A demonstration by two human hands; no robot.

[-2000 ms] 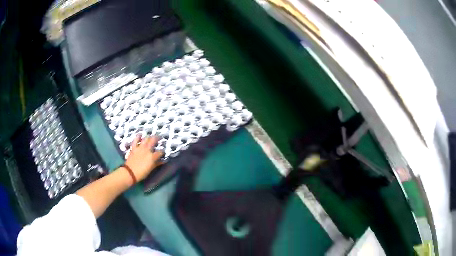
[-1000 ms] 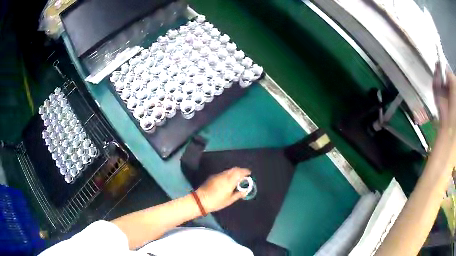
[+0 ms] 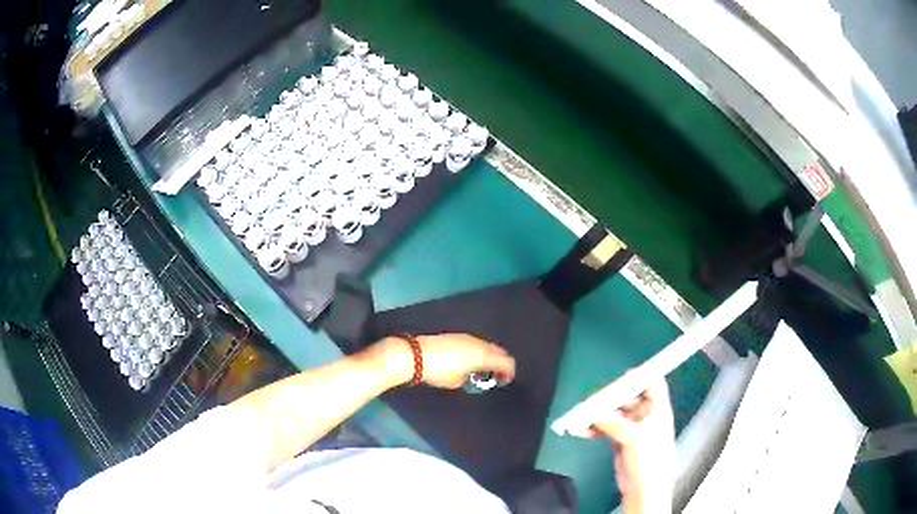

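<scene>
My left hand point(image 3: 457, 363) is over the centre of the black assembly jig point(image 3: 523, 326), its fingers around a small silver-white hub point(image 3: 483, 381) that sits at the jig's middle. My right hand point(image 3: 638, 427) holds a long, narrow, flat white fan blade point(image 3: 669, 351), tilted up to the right, beside the jig's right side. The blade does not touch the jig as far as I can see. The hub tray point(image 3: 377, 226), a black pad with dense rows of hubs, lies up and left of the jig.
A second hub tray point(image 3: 85, 376) stands in a wire rack at lower left. A black lidded box point(image 3: 211, 55) is at upper left. White sheets point(image 3: 779, 432) are at lower right. A white shelf edge curves along the right, above a dark green channel point(image 3: 583, 131).
My left hand has gone from the hub tray to the jig's centre with a hub. My right hand has come down from the shelf side and now holds a white blade.
</scene>
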